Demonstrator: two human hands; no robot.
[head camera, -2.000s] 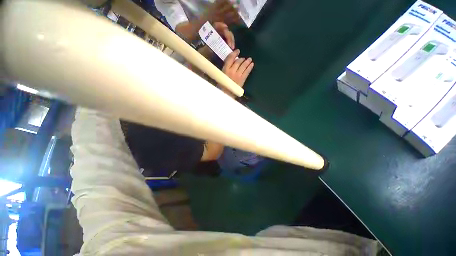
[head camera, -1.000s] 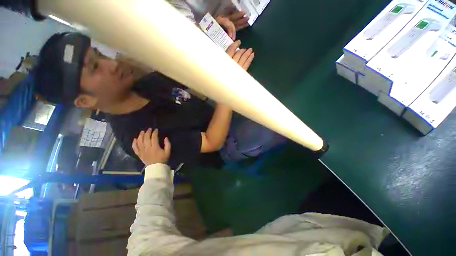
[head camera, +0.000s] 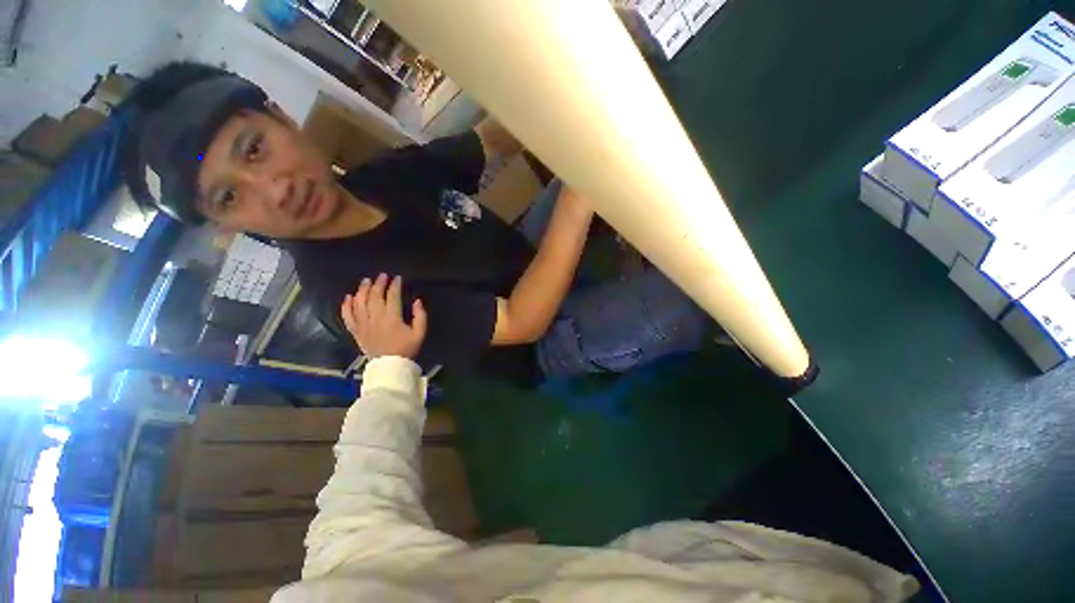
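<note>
My left hand (head camera: 384, 318), in a cream sleeve (head camera: 383, 448), lies palm down with fingers spread on the dark-shirted upper arm of a seated person (head camera: 413, 247). It holds nothing. My right hand is not in view. White retail boxes (head camera: 990, 177) with printed thermometer pictures lie in a stepped block on the dark-green table (head camera: 896, 389) at the right edge of the picture, away from my hand.
A thick cream post (head camera: 637, 165) crosses the view from the top to the table edge. More white boxes (head camera: 678, 24) lie at the top. Brown cartons (head camera: 307, 471) and blue racking (head camera: 59, 224) stand at the left. The picture is strongly tilted.
My left hand has come into view onto the person's arm. The person now faces the camera. The view has shifted, and the other hands with the white printed sheet no longer show.
</note>
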